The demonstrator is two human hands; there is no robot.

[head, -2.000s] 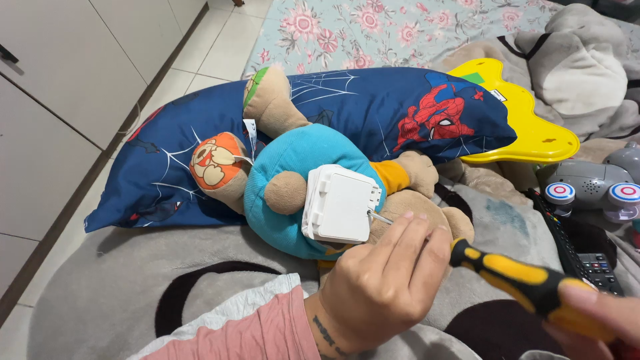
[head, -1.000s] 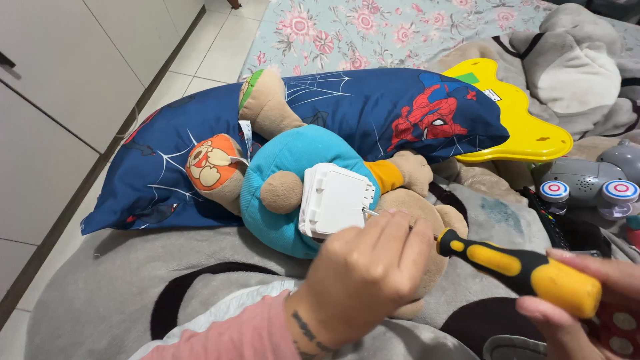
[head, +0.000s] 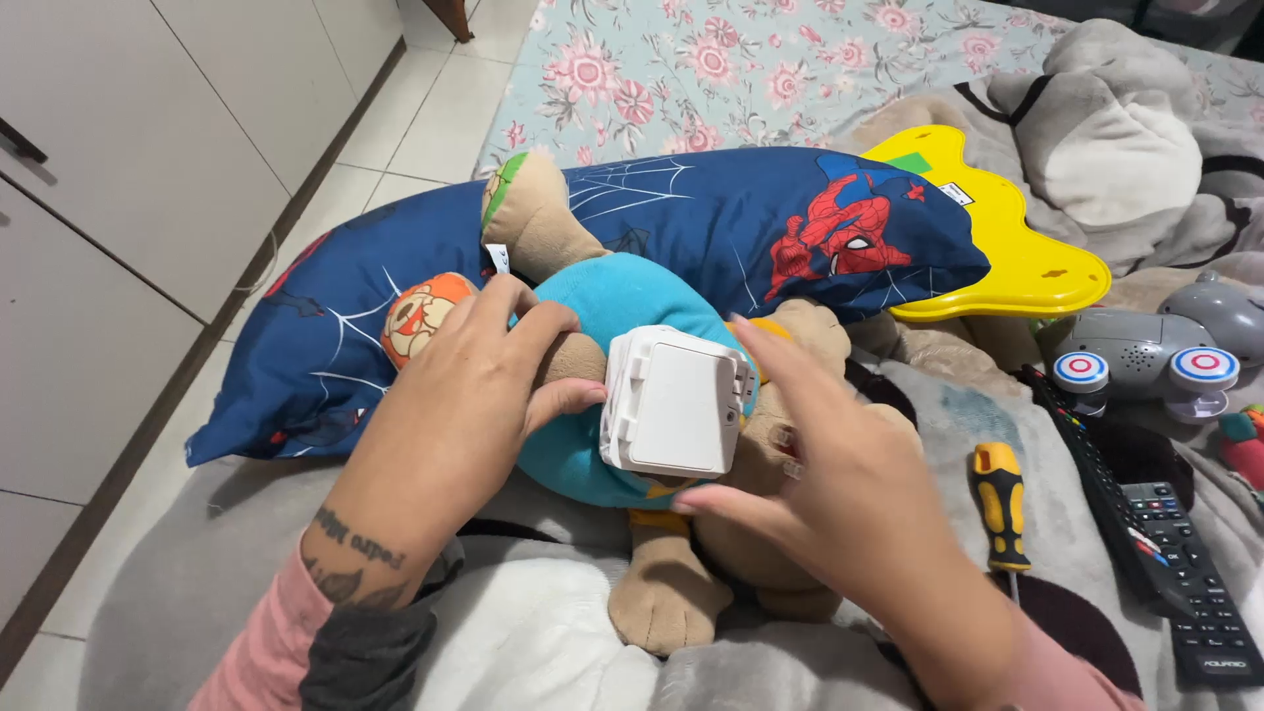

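A plush toy in a blue shirt [head: 592,286] lies face down across a dark blue pillow and a grey blanket. A white plastic battery box [head: 681,405] shows at its back, with its cover on and a screw hole at the right edge. My left hand [head: 464,385] rests over the toy's round tail, its thumb tip by the box's left side; whether it grips the plush is hard to tell. My right hand [head: 839,474] is spread at the box's right side, holding nothing. The yellow and black screwdriver [head: 1000,504] lies on the blanket to the right.
Two remote controls [head: 1200,583] lie at the right, near a grey wheeled toy [head: 1145,346]. Beyond the Spider-Man pillow [head: 731,217] is a yellow plastic toy [head: 1037,247]. A grey and white plush [head: 1116,138] sits at the upper right. Cabinet doors [head: 148,148] stand at the left.
The screwdriver, in my right hand in the earlier frames, now lies on the blanket. My left hand has moved from the box's right side to its left, and my right hand has come to the box.
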